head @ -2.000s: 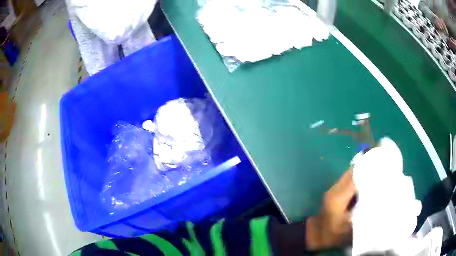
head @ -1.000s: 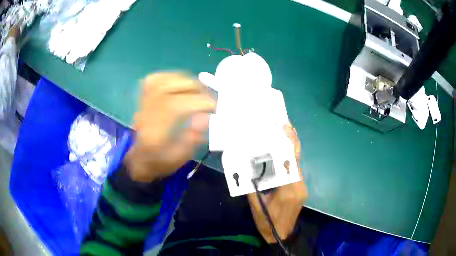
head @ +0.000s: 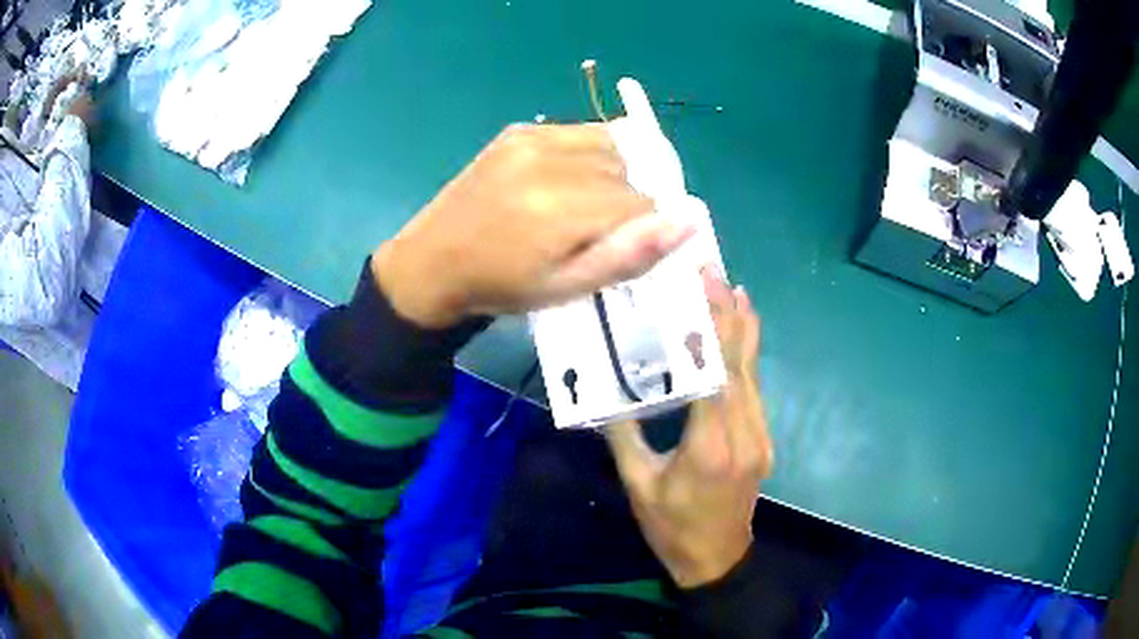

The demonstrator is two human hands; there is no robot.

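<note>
A white camera body with its mounting bracket (head: 582, 404) is held over the front edge of the green bench. The square base plate with keyhole slots faces me, and a black cable (head: 615, 340) runs across its opening. Thin lead wires with a small plug (head: 591, 78) stick out at the far end. My left hand (head: 518, 231) lies over the top of the body, fingers closed on it, and covers much of it. My right hand (head: 706, 468) holds the bracket from below and the right. Both hands are bare.
A silver screw feeder (head: 931, 225) stands at the right, with a black screwdriver (head: 1077, 112) over it and white pieces (head: 1087, 250) beside it. A bag of white parts (head: 237, 94) lies at the upper left. A blue bin (head: 125, 412) is below left. Another person's arm (head: 56, 200) is at the left edge.
The view has swung from the left bin to the bench front. My left hand has moved right onto the body. The black cable, hanging down a second ago, now runs up across the base plate.
</note>
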